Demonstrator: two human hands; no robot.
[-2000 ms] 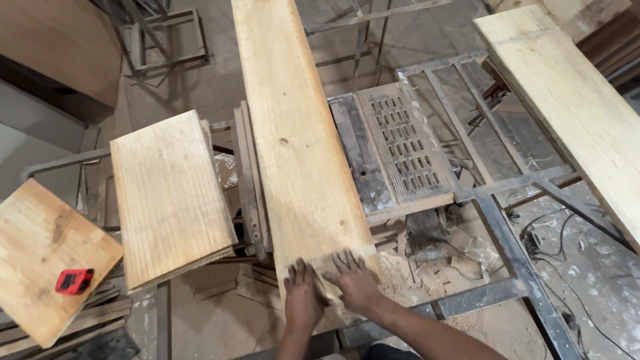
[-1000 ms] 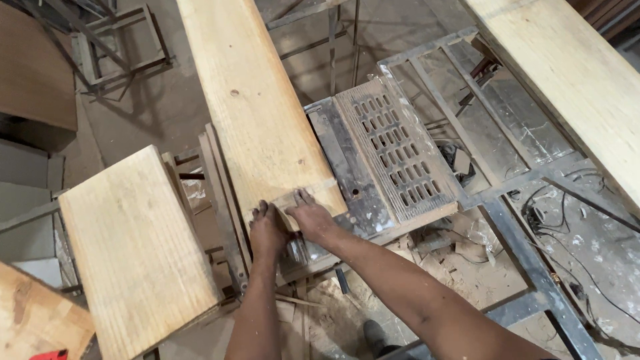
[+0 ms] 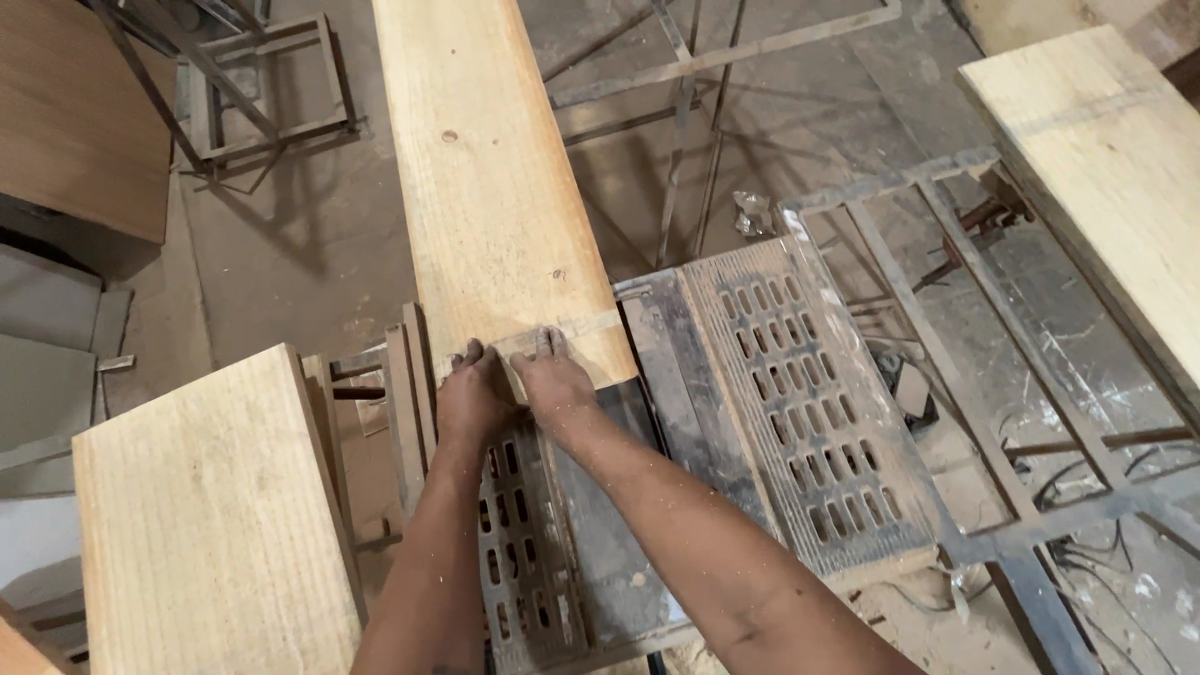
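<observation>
A long wooden board (image 3: 497,206) lies lengthwise across a table saw's slotted metal top (image 3: 806,394), its near end under both hands. My left hand (image 3: 469,389) rests at the left corner of that end, fingers on the upper face and the thumb side hidden. To its right, my right hand (image 3: 555,375) lies with its fingertips on the board beside a pale band that crosses the wood. Whether either hand grips the edge beneath cannot be seen. Narrow wooden strips (image 3: 410,403) stand along the board's left side. No saw blade is visible.
Stacked short boards (image 3: 216,525) stand at the lower left. Another long board (image 3: 1116,141) lies at the right over a metal frame (image 3: 975,347). Cables (image 3: 1097,544) trail on the floor at the lower right. A metal stand (image 3: 689,66) is beyond the saw.
Both hands and the board have moved forward, away from me, over the saw top. More of the slotted top now shows on the near side, between my forearms.
</observation>
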